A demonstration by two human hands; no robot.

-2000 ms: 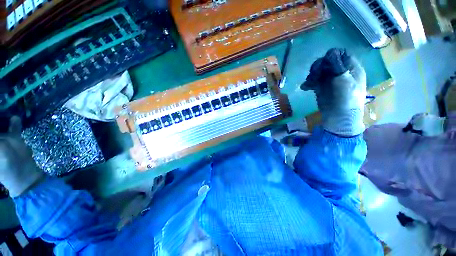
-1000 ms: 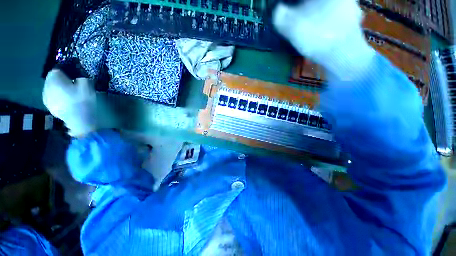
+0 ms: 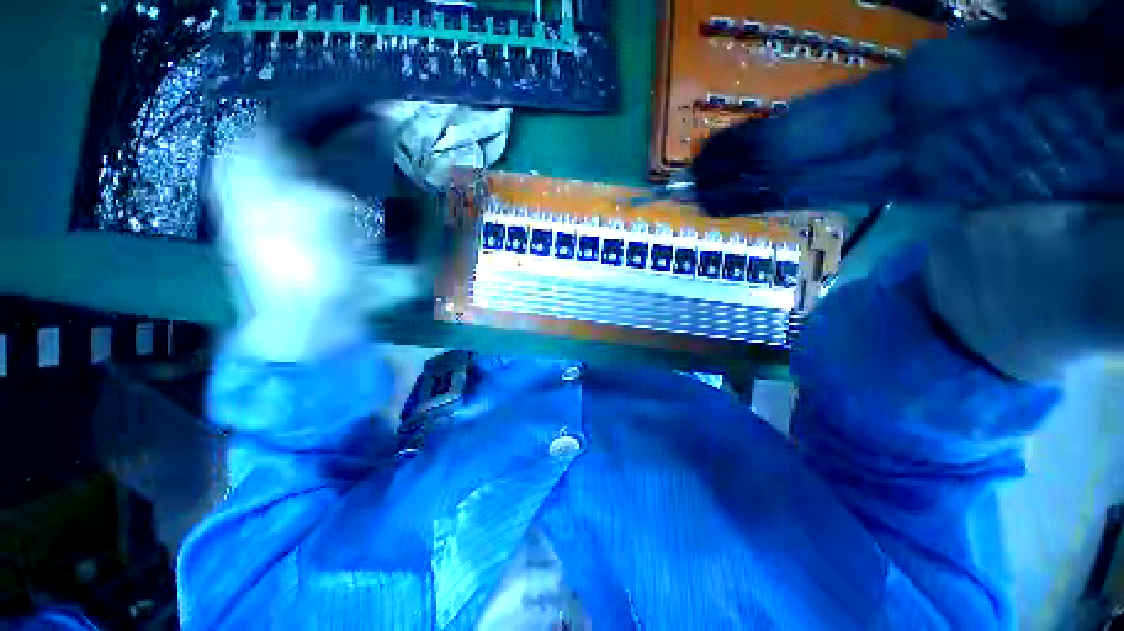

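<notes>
A silver ribbed heatsink (image 3: 635,296) with a row of black transistors (image 3: 636,254) lies in an orange-brown fixture (image 3: 555,194) in front of me. My left hand (image 3: 290,240), in a white glove with dark fingertips, is blurred over the screw trays (image 3: 154,173), left of the fixture. Its fingers cannot be made out. A large dark shape (image 3: 851,148), apparently the electric screwdriver, comes in from the upper right. A thin bright tip (image 3: 672,191) shows at its left end, over the fixture's far edge. My right hand (image 3: 1029,290) shows only as a shaded cuff; its fingers are hidden or too dark to read.
A green toothed frame (image 3: 407,19) lies on a dark fixture (image 3: 431,80) at the far side. A crumpled pale rag (image 3: 456,138) is beside the screw trays. Stacked orange-brown boards (image 3: 684,74) stand behind the fixture at right. The green mat (image 3: 567,146) shows between them.
My left hand has moved right, over the screw trays. My right hand has moved right and nearer, and the large dark shape now covers the upper right. The view has shifted; the whole fixture shows again.
</notes>
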